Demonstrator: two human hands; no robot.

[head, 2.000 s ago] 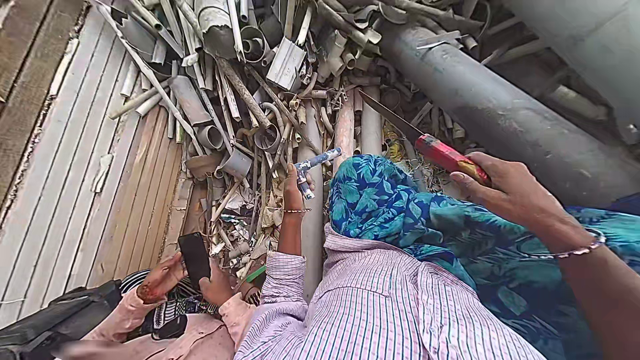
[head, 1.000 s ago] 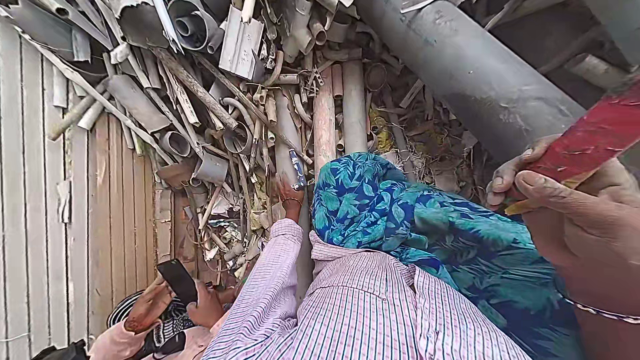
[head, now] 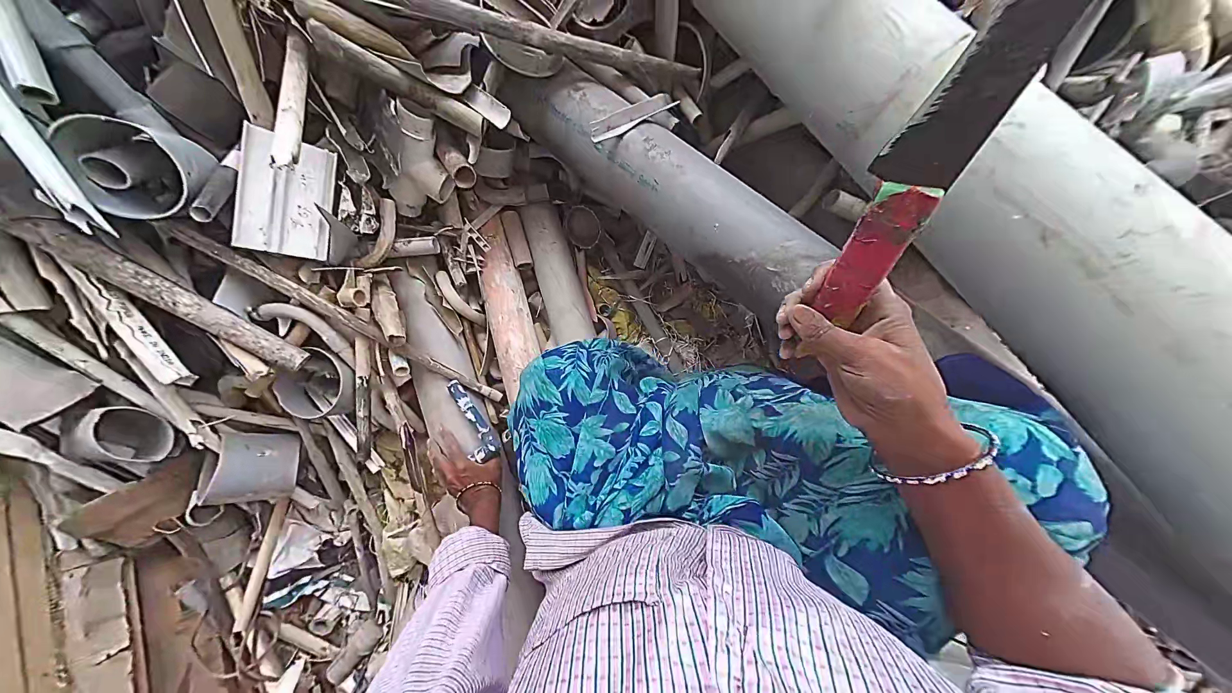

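My right hand is closed around the red handle of a large-bladed cutting tool, its dark blade raised toward the upper right, above the big grey pipes. At the lower centre-left, my left hand holds a small blue and white wrapped piece down against a grey pipe on the ground. That hand's fingers are partly hidden. Blue and teal leaf-print cloth covers my legs between the two hands.
Broken plastic pipes, sticks and scraps surround me, with a white channel piece at the upper left. A thick grey pipe lies ahead, and a larger one crosses the right side. Wooden boards show at the lower left.
My left hand has lowered the blue and white piece from in the air to the grey pipe. The tool in my right hand now points upward. The other person's hands and phone have left view.
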